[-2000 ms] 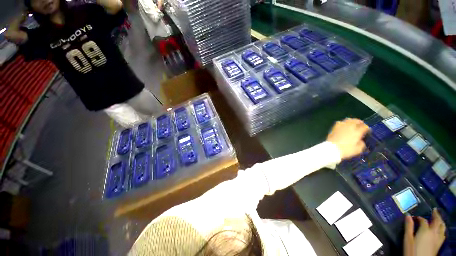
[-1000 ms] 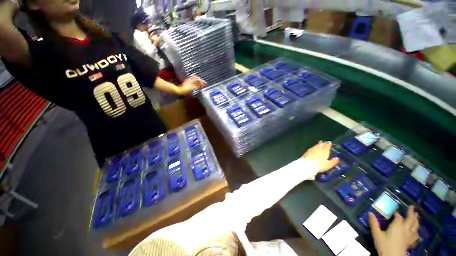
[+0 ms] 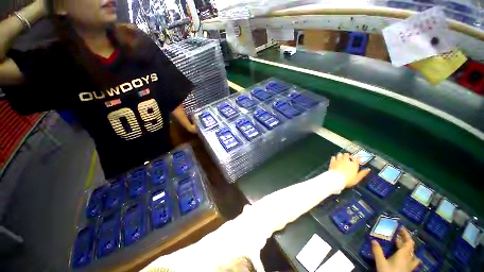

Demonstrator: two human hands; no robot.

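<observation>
A clear blister tray (image 3: 366, 204) with dark blue keypad phones lies at the right; several in its far row show lit screens. My left hand (image 3: 347, 170) is over the tray's far left end, fingers spread beside a phone with a lit screen (image 3: 362, 156); whether it grips anything is hidden. My right hand (image 3: 397, 256), cut off by the bottom edge, has thumb and fingers around the lower part of a lit phone (image 3: 384, 228) in the near row. A blue phone lies back up (image 3: 351, 214) to its left.
White slips (image 3: 313, 252) lie by the tray's near edge. A tall tray stack (image 3: 255, 119) with blue phones stands beyond my left arm. A lower tray (image 3: 135, 204) sits on a carton at left. A person in a black shirt (image 3: 127, 101) stands behind it. A green conveyor (image 3: 366, 127) runs beyond.
The view has swung, so things sit further left. My left hand has shifted from the near-row left pocket to the far row. My right hand stays at the lit phone. The person appears nearer.
</observation>
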